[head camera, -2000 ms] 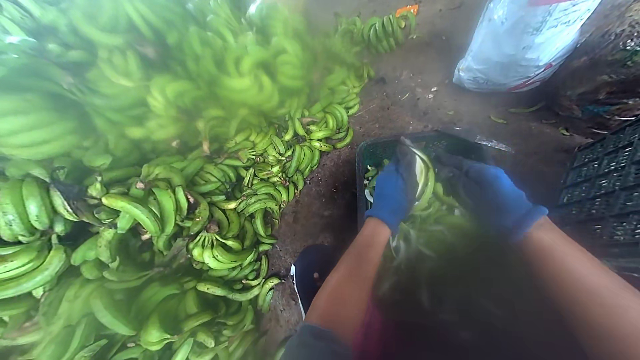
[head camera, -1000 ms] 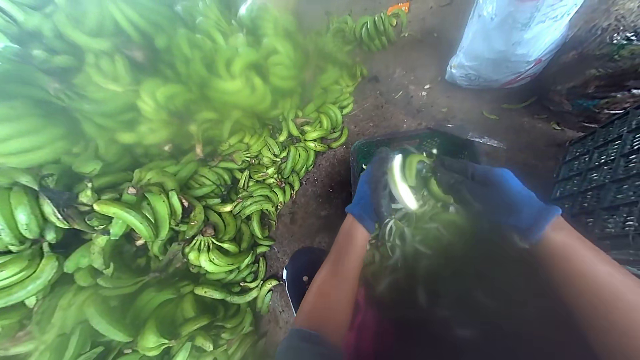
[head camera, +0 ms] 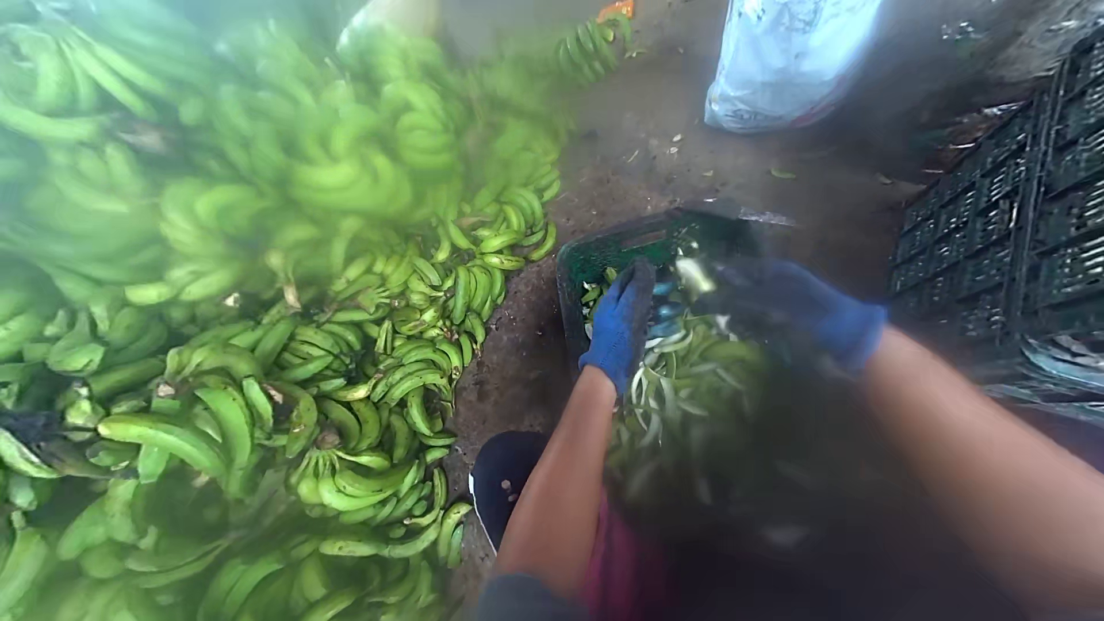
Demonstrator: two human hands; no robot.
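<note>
My left hand [head camera: 623, 323], in a blue glove with a dark palm, is over the near left part of a dark green plastic crate [head camera: 604, 250]. Its fingers curl around one end of a pale, seemingly peeled green banana [head camera: 694, 276], whose outline is smeared. Just right of it, my right hand [head camera: 798, 306], gloved alike, is blurred; its fingers and anything in them cannot be made out. Below both hands lies a heap of green and whitish peel strips [head camera: 681, 379]. Part of the crate's contents shows left of my left hand.
A large pile of green banana bunches [head camera: 371, 379] covers the floor on the left. A white plastic sack [head camera: 785, 69] stands beyond the crate. Dark slatted crates [head camera: 992, 216] are stacked at the right. A dark shoe [head camera: 504, 483] is beside my left forearm.
One second ago a bright pale banana length showed between my hands; now a smaller pale patch shows there. My right hand has moved farther from my left.
</note>
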